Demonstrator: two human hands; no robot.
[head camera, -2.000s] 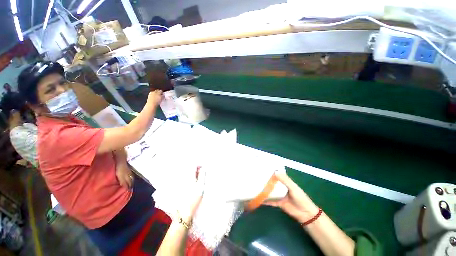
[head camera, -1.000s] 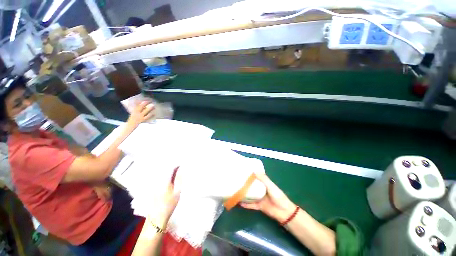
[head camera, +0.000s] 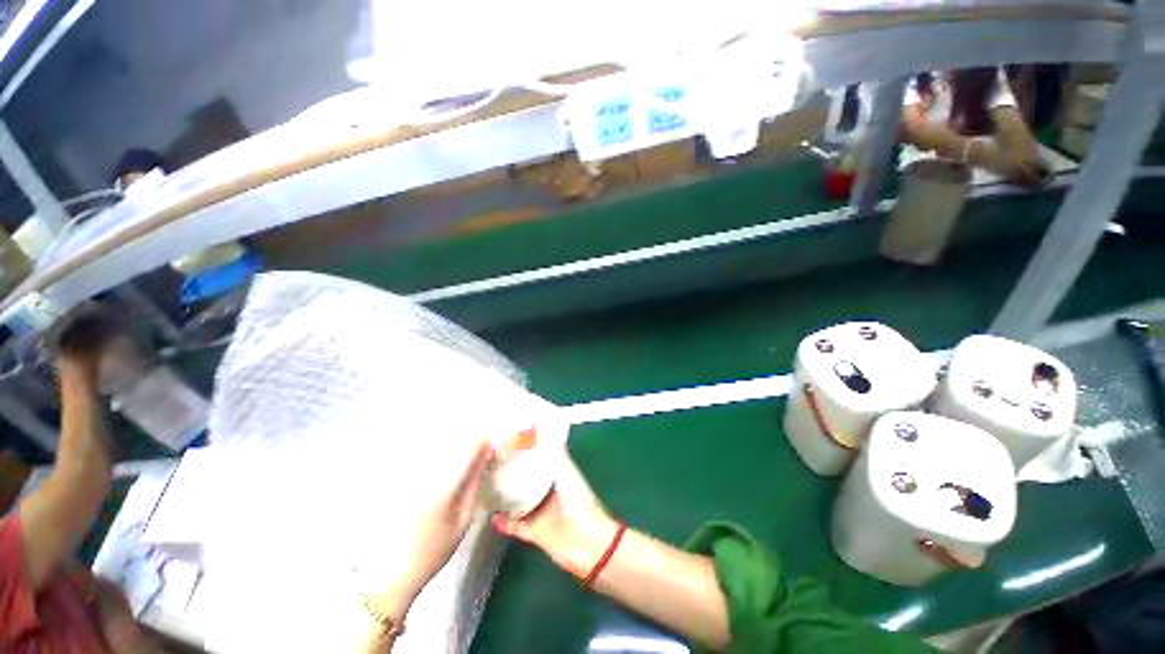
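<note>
A cream portable speaker (head camera: 521, 483) is held end-on near the middle, its orange strap partly showing. My right hand (head camera: 562, 514) grips its lower right side. My left hand (head camera: 434, 526) is at its left side, fingers closed at the edge of a bubble bag (head camera: 300, 351). The hazy bag spreads up and left from the hands over a glaring white stack. Glare hides how far the speaker is inside the bag. Three more cream speakers stand upright on the green surface at right, including a front one (head camera: 925, 496).
A raised white-covered shelf with a power strip (head camera: 632, 118) crosses the top. A grey post slants at right. A neighbour's arm (head camera: 79, 415) is at far left. Another person's hands are at upper right beside a cylindrical unit (head camera: 925, 211). A white strip (head camera: 690, 399) crosses the green surface.
The view has swung right, bringing three standing speakers further into view. The bubble bag now stands spread up at left, and my hands are closer together around the speaker's end.
</note>
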